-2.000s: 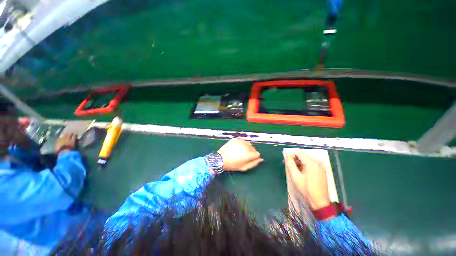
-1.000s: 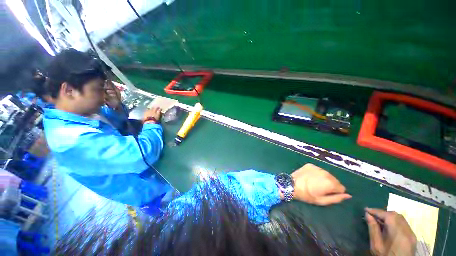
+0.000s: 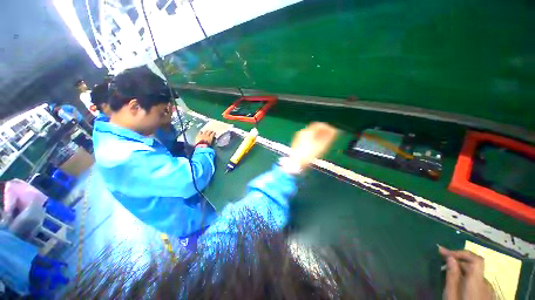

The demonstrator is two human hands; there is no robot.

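My left hand [image 3: 314, 143] is blurred and raised above the white rail, left of the frameless tablet unit [image 3: 378, 145] on the belt. It does not touch the unit, and I cannot tell its finger state. My right hand [image 3: 466, 274] is at the lower right, cut off by the bottom edge, its thumb and finger pinched on a tiny part [image 3: 441, 249]. The pale paper pad [image 3: 498, 269] lies beside and partly under it. A tablet unit in a red-orange frame [image 3: 462, 170] is cut off at the right edge.
A yellow electric screwdriver [image 3: 243, 149] lies on the bench by the rail [image 3: 375, 188]. Another red-orange frame [image 3: 252, 119] is farther left on the belt. A coworker in blue [image 3: 146, 170] sits at the left, a hand near a round clear object [image 3: 224, 138]. Dark cables hang there.
My left hand has risen from the bench and moved left and forward over the rail. The view has turned left. My right hand stays near the pad, still pinching.
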